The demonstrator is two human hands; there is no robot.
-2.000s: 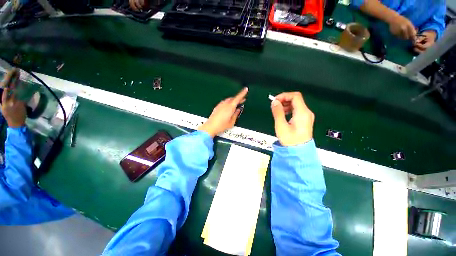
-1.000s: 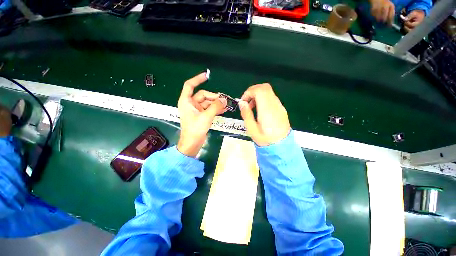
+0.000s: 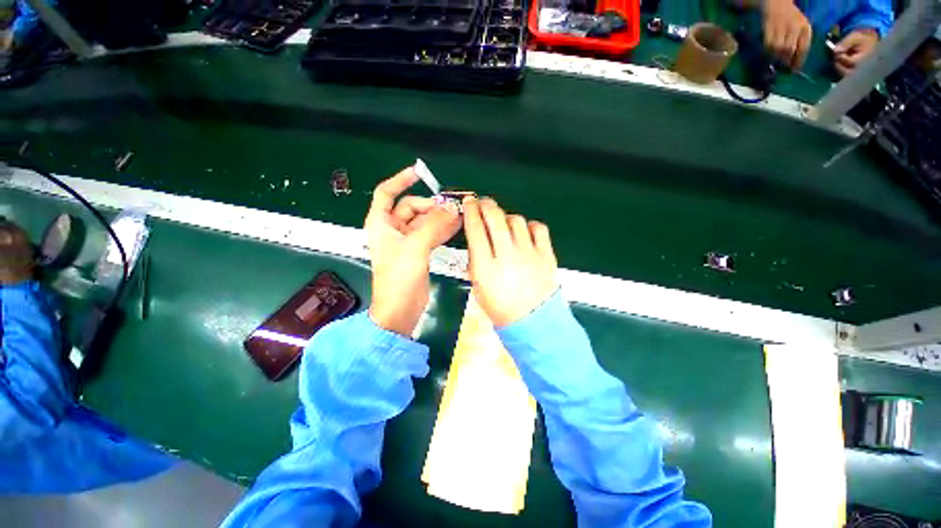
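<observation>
My left hand point(image 3: 404, 242) holds a small circuit board point(image 3: 454, 197) between thumb and fingers above the belt rail. A small white strip point(image 3: 426, 176) stands out from its raised index fingertip. My right hand point(image 3: 508, 258) touches the board from the right, its fingers together over the board's right end. Whether it grips the board or only presses on it is hidden. A stack of long white sheets with yellow edges point(image 3: 482, 418) lies below my hands, its upper end partly covered by my right wrist.
A smartphone point(image 3: 301, 325) lies left. Loose small boards point(image 3: 719, 262) lie on the green belt point(image 3: 609, 191) beyond the white rail point(image 3: 660, 307). Black trays point(image 3: 413, 46), a red bin point(image 3: 585, 39) and a tape roll point(image 3: 706, 52) are across. Another person's sleeve is at left; other hands are upper right.
My right hand has come in from the right to the board in my left hand, and both hands are now together. The white strip now stands out from my left index fingertip.
</observation>
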